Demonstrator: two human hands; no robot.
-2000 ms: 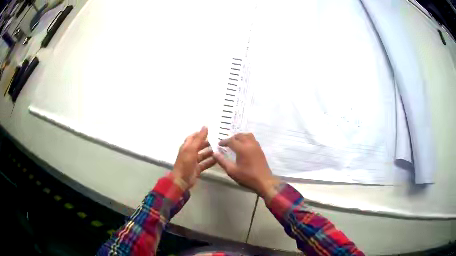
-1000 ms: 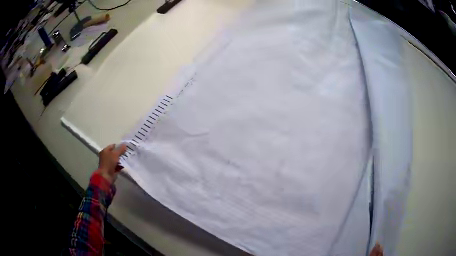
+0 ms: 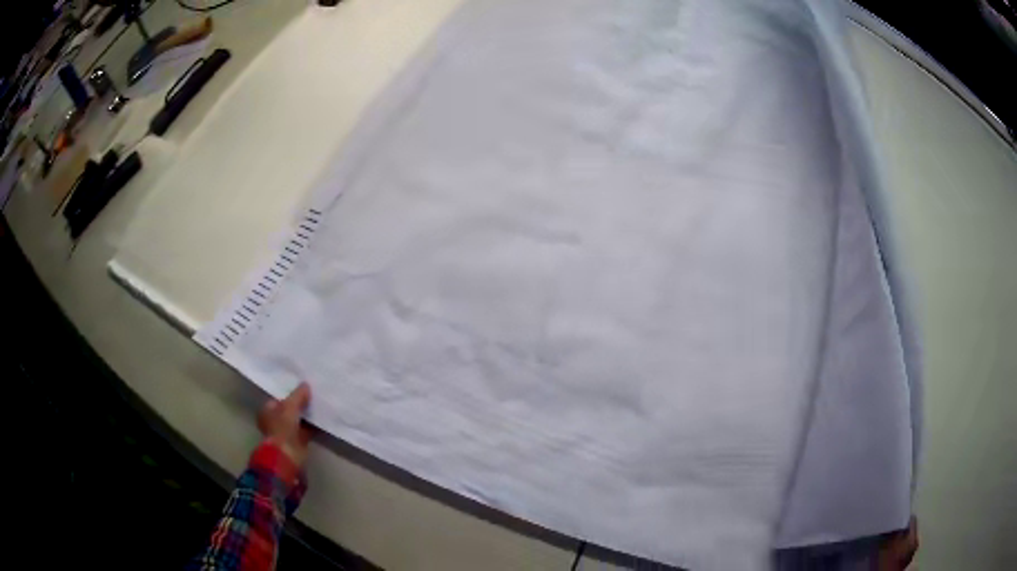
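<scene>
The marker paper (image 3: 535,279) lies wrinkled over the cream fabric lay (image 3: 245,145), with its row of short black bars near the left edge. My left hand (image 3: 287,419) grips the paper's near edge, thumb on top and fingers underneath. My right hand (image 3: 899,547) is at the lower right, partly cut off by the frame edge, at the near corner of the folded right part of the paper. Its fingers are mostly hidden, but it appears to hold that corner.
Black cutting weights (image 3: 103,192) and another black weight (image 3: 190,92) lie on the table (image 3: 67,273) at the left. Beyond them are a blue cylinder (image 3: 74,85), small metal clamps (image 3: 103,80) and a stand base (image 3: 151,58). Dark floor shows at the lower left.
The paper has been spread leftward over the lay, and its near edge is pulled toward me. My left hand has moved right along that edge. My right hand has shifted slightly right with the corner.
</scene>
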